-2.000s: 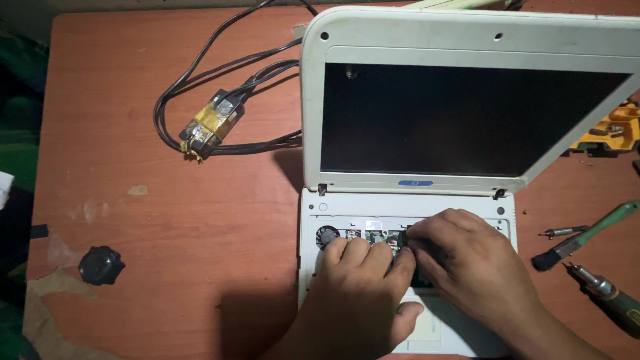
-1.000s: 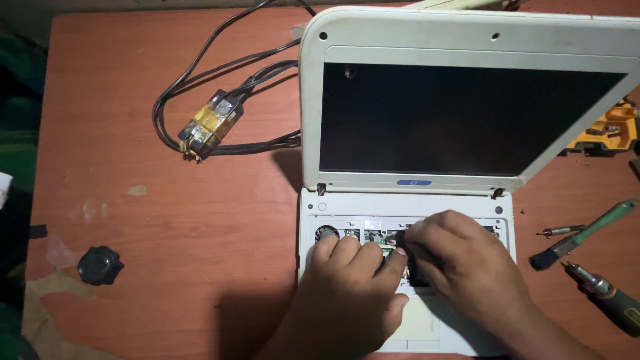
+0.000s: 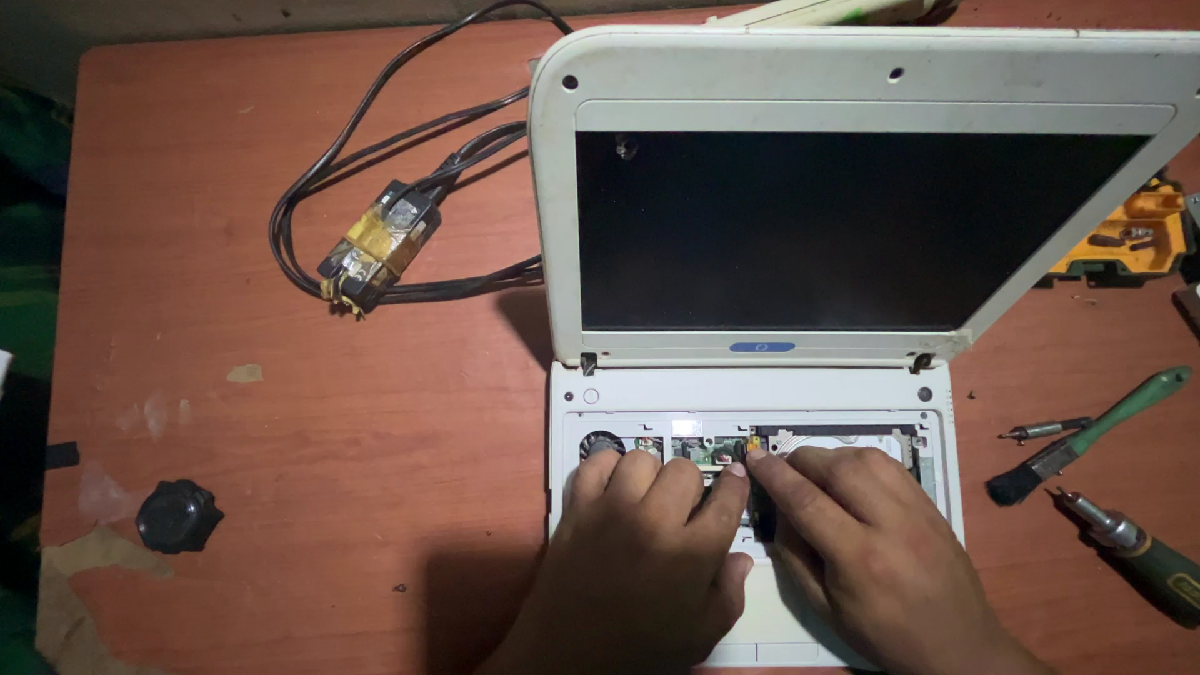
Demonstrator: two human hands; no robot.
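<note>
A white laptop (image 3: 750,389) stands open on the table, its keyboard bay uncovered and its screen (image 3: 825,230) dark. Inside the bay show a fan (image 3: 600,442), a green circuit board (image 3: 692,451) and a silver hard drive (image 3: 848,440). My left hand (image 3: 647,544) lies over the left part of the bay, its index fingertip by the board. My right hand (image 3: 872,534) rests over the drive side, with its index fingertip at a small yellow piece (image 3: 754,444) beside the board. The fingertips of both hands nearly meet; whether either grips anything cannot be told.
A taped black adapter (image 3: 382,246) with looped cables lies left of the screen, a black knob-like object (image 3: 178,517) at the lower left. To the right lie a green-handled brush (image 3: 1102,427), a screwdriver bit (image 3: 1045,430), a screwdriver (image 3: 1139,553) and an orange tool case (image 3: 1139,234).
My right hand has moved a little to the right and down, and more of the hard drive and the yellow piece shows. My left hand has stayed in nearly the same place.
</note>
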